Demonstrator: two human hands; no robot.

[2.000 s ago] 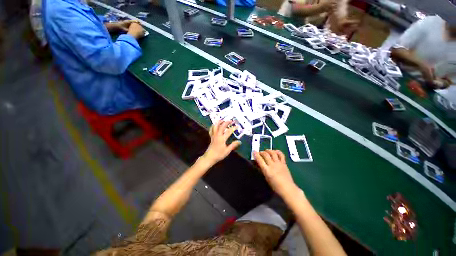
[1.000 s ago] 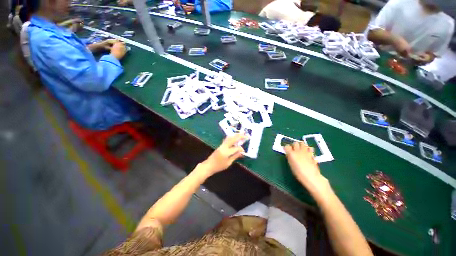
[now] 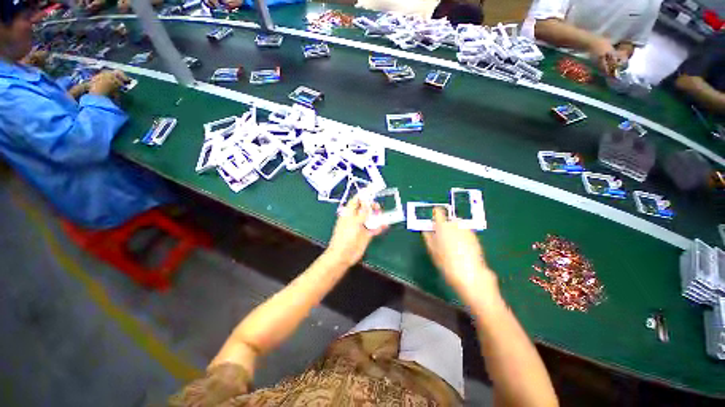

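Observation:
My left hand point(image 3: 355, 230) holds a white plastic frame point(image 3: 385, 208) by its left side, at the near right edge of the jumbled frame pile point(image 3: 278, 143). My right hand point(image 3: 455, 245) is over a second white frame point(image 3: 420, 225) lying flat, with fingertips at its near side; whether they grip it or only touch it, I cannot tell. A third white frame point(image 3: 478, 209) stands lengthwise just right of that one, close against it. A heap of small copper-coloured parts point(image 3: 568, 273) lies on the green bench to the right.
A pale rail point(image 3: 509, 180) separates the bench from the dark green belt, which carries spaced units point(image 3: 405, 122) and grey blocks point(image 3: 626, 153). Stacked frames point(image 3: 703, 272) stand at far right near a small metallic piece point(image 3: 659, 326). A person in blue point(image 3: 56, 147) sits at left; others work opposite.
The view has shifted right. My left hand now holds a frame apart from the pile's edge. The two frames by my right hand now lie closer to square with each other.

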